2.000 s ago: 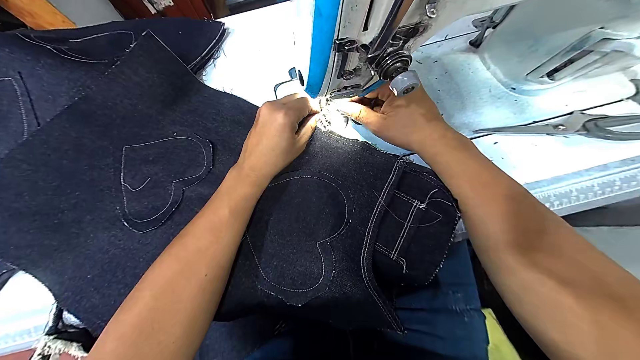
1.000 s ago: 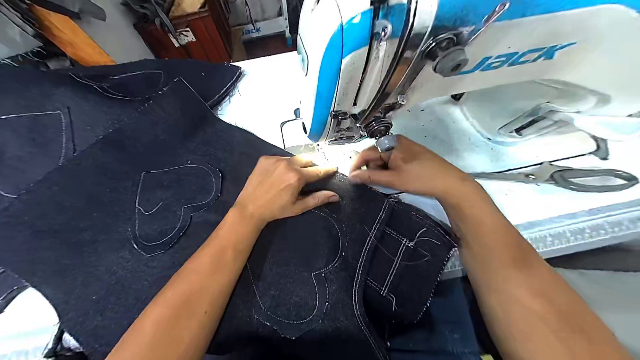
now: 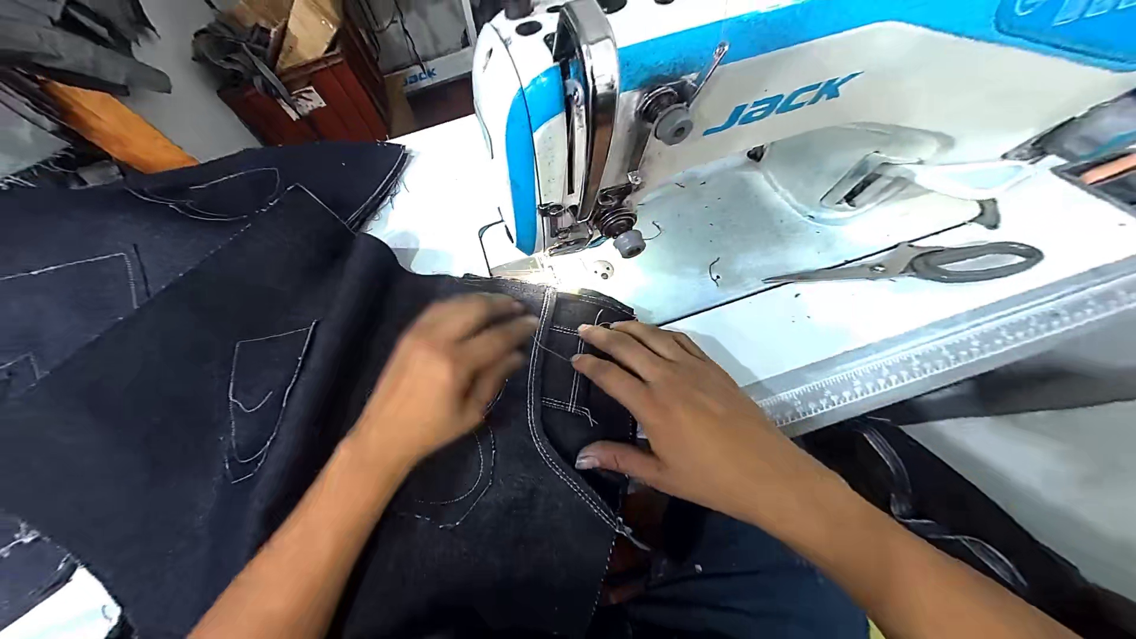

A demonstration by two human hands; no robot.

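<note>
Dark denim fabric (image 3: pixel 524 541) with pale topstitching and stitched heart outlines spreads from the machine's needle area down over the near edge. The head of a Jack sewing machine (image 3: pixel 555 133) stands above the fabric's top edge. Over the middle of the denim is my left hand (image 3: pixel 444 373), blurred, its fingers curled; whether they pinch anything cannot be told. My right hand (image 3: pixel 657 399) lies on the double-stitched part at the right, fingers spread, fingertips touching the cloth. A fold (image 3: pixel 337 355) rises in the denim left of my left hand.
Grey-handled scissors (image 3: pixel 932 264) lie on the white table to the right. A ruler scale (image 3: pixel 958 346) runs along the table's near edge. More denim pieces (image 3: pixel 177 213) are at the left. A red-brown wooden box (image 3: pixel 328 98) stands behind.
Both hands have moved from beside the needle area toward me, the right onto the double-stitched part. The denim has a new fold at its left. The view has shifted.
</note>
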